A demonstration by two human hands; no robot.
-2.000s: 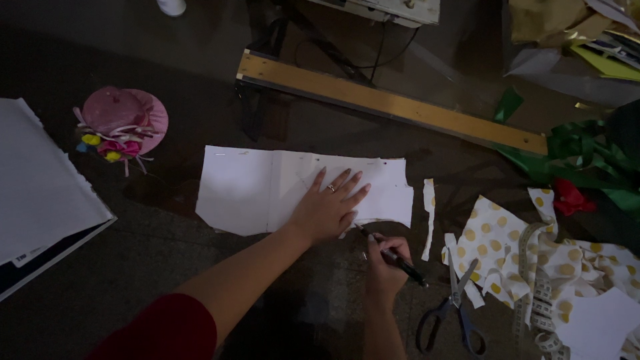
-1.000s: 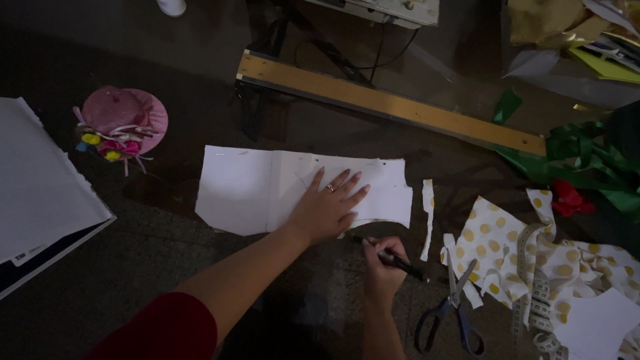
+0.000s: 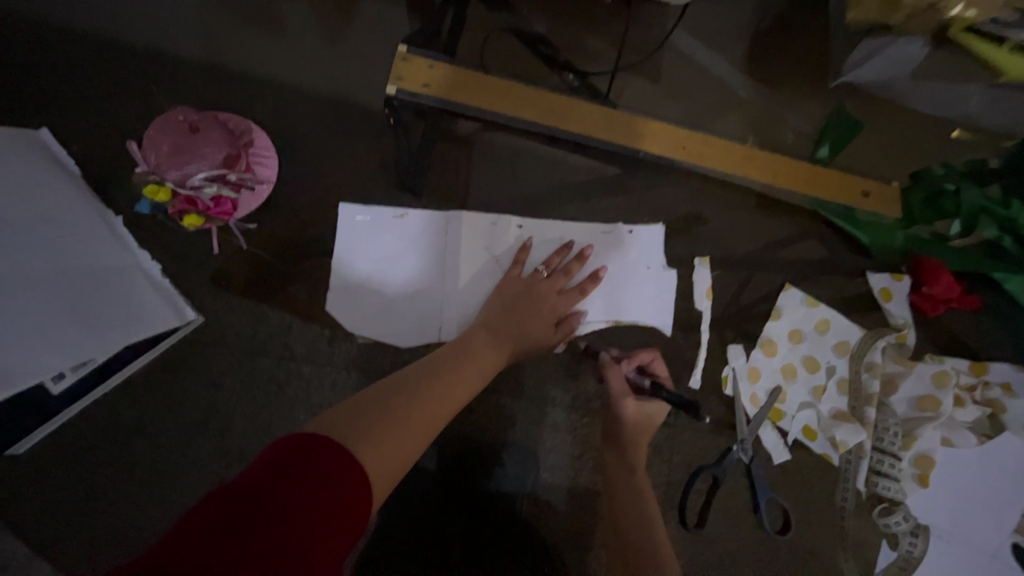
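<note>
A white paper pattern piece (image 3: 392,276) with a fold line and a curved notch in its lower right edge lies on the dark surface. My left hand (image 3: 532,308), with a ring on one finger, presses flat on it, fingers spread. Just below the curved edge, my right hand (image 3: 636,392) grips a black pen (image 3: 672,398), its tip pointing up and left toward the paper's edge. Fabric scraps at that edge are too dark to make out well. Scissors (image 3: 742,460) with dark handles lie spread to the right of my right hand, near a narrow dotted fabric strip (image 3: 702,320).
At right lie white fabric with yellow dots (image 3: 800,344), a coiled measuring tape (image 3: 886,456), green ribbon (image 3: 960,192) and a red flower (image 3: 942,286). A long wooden bar (image 3: 640,132) crosses above the paper. A pink hat (image 3: 200,152) and a large white board (image 3: 72,256) are at left.
Two seconds ago the pen tip was at the paper's curved edge; it has since moved a little away from it. My left hand has stayed flat on the paper.
</note>
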